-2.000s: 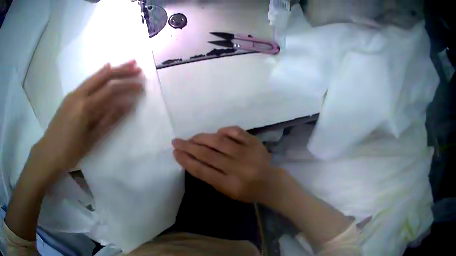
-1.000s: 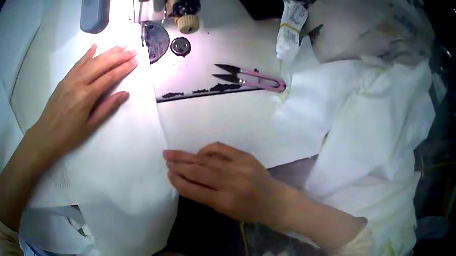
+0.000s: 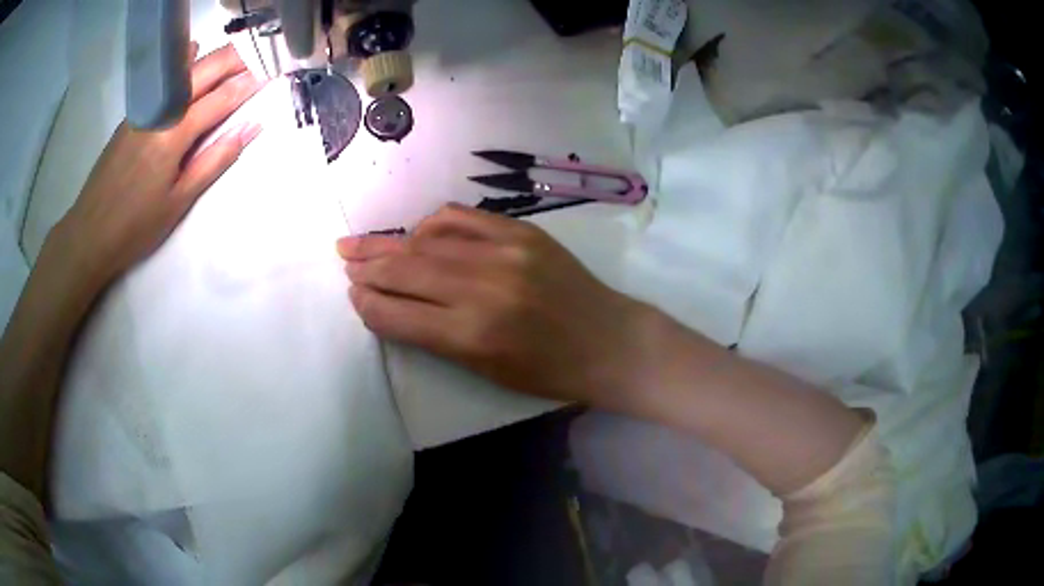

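Observation:
A large white fabric piece [image 3: 252, 343] lies on the machine table and hangs over its front edge. My left hand [image 3: 172, 172] rests on the fabric at the upper left, fingers extended, fingertips just left of the needle area. My right hand [image 3: 481, 292] pinches the fabric's right edge between thumb and fingers, below the half-disc metal piece [image 3: 330, 112]. The presser foot and needle [image 3: 269, 57] are in bright glare, so exact contact with the fabric cannot be told. Pink-handled thread snips [image 3: 561, 180] lie to the right, blades pointing left.
A round dark disc [image 3: 389, 117] and a cream knob [image 3: 387, 73] are beside the needle. A blue-grey bar [image 3: 157, 63] hangs at upper left. A printed white label strip [image 3: 653, 57] and heaped white cloth [image 3: 847, 252] are at right, with a clear plastic bag [image 3: 801, 57] behind.
My right hand has moved up and slightly left along the fabric edge, toward the needle. My left hand has moved up and left. The view has shifted, bringing the machine head into the picture.

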